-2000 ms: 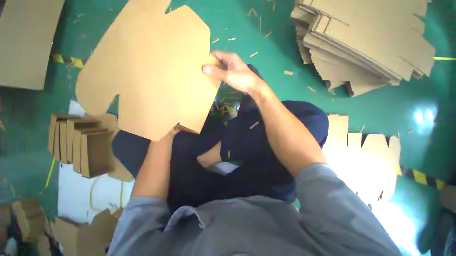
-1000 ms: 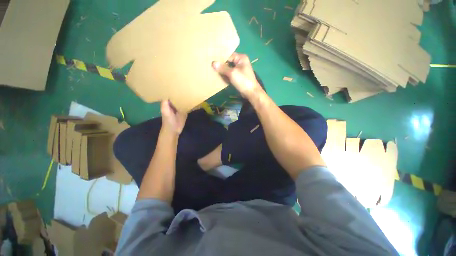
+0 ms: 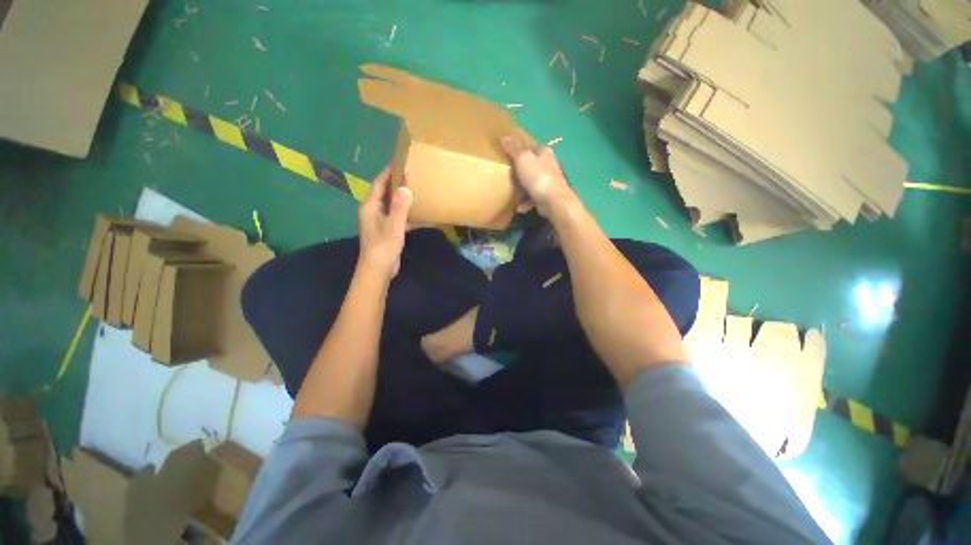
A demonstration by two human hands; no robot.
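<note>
A tan box blank [image 3: 458, 183] is held above the floor in front of my crossed legs, with its side walls bent up and its far panel standing open. My left hand [image 3: 384, 218] grips its left side wall, thumb on the inside edge. My right hand [image 3: 536, 174] grips its right side, with the fingertips partly hidden by the cardboard. A nested row of folded boxes [image 3: 192, 303] stands at the left.
An uneven stack of blanks [image 3: 783, 117] lies at the front right, more blanks [image 3: 761, 373] beside my right knee. A white sheet [image 3: 133, 394] lies at left. A large carton [image 3: 64, 69] is at upper left. Hazard tape [image 3: 277, 149] and thin trimmings lie on the green floor.
The blank was flat and is now bent into a partly folded box, lower and nearer my legs. My left hand has moved from its near edge to its left side.
</note>
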